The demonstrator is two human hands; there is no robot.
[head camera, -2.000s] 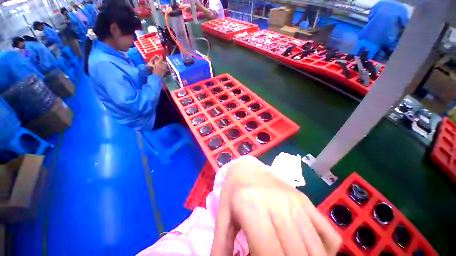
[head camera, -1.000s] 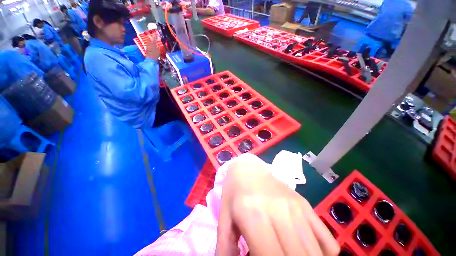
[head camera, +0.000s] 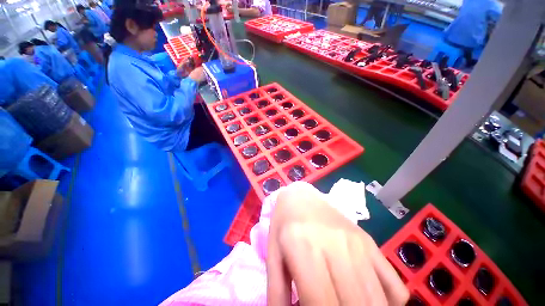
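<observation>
My left hand [head camera: 334,254], bare with a pink sleeve, is at the bottom centre, back towards the camera. Its fingers bend down and the fingertips are hidden or cut off by the lower edge, so I cannot tell if it holds anything. My right hand is not in view. A red compartment tray [head camera: 388,246] at the lower right, partly behind my fingers, holds round black glossy discs [head camera: 463,253]. A larger red tray [head camera: 346,152] beyond my hand holds dark round discs [head camera: 320,159], one per pocket in most pockets. A limp white glove or cloth [head camera: 349,197] lies between the trays.
A grey-white post [head camera: 442,137] slants up from its bolted foot. Another red tray [head camera: 242,221] is low at the left of my sleeve. A worker in blue [head camera: 152,98] sits beside a blue device [head camera: 235,80] with hoses. Red trays [head camera: 370,60] line the far side.
The view has shifted slightly, so the scene sits a little further right. The worker in blue has lowered their hands since one second ago. My left hand keeps about the same pose.
</observation>
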